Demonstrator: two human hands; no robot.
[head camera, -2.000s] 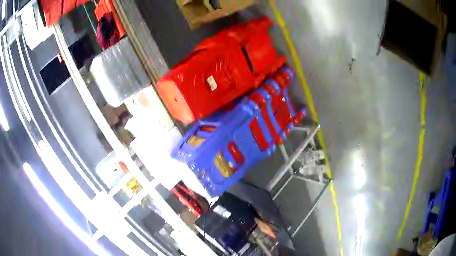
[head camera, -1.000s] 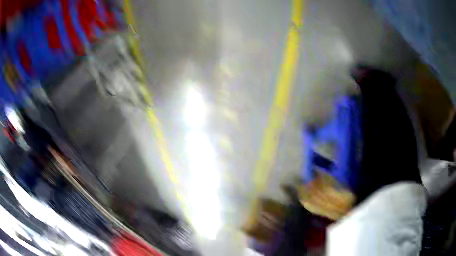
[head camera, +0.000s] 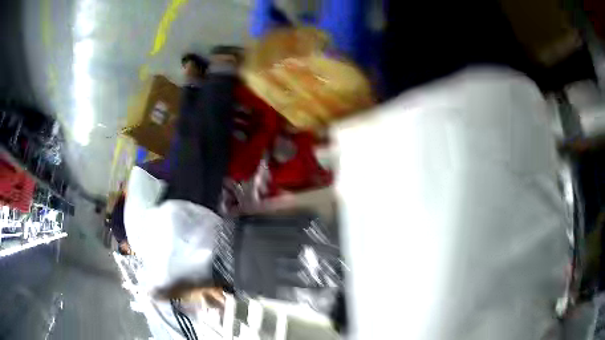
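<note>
The frame is blurred and neither of my hands can be made out. A large white surface, perhaps a bag or cloth (head camera: 451, 219), fills the right of the view close in front of me. Left of it is a dark grey glossy stack or box (head camera: 285, 255) with bright reflections; its exact nature cannot be told. A yellow-tan crumpled thing (head camera: 308, 80) lies above, beside a blue object (head camera: 348, 30). Red items (head camera: 285, 156) with pale marks show below the tan thing.
People in dark tops (head camera: 202, 133) are at centre left, with white cloth at their laps. A brown carton (head camera: 159, 116) with a pale label is behind them. Grey floor with a yellow line (head camera: 166, 26) is at upper left. Red items (head camera: 14, 186) are at the far left.
The view has swung far to the right. The red and blue stools have left the picture. The white surface is now much larger, and people and the dark stack have come into view.
</note>
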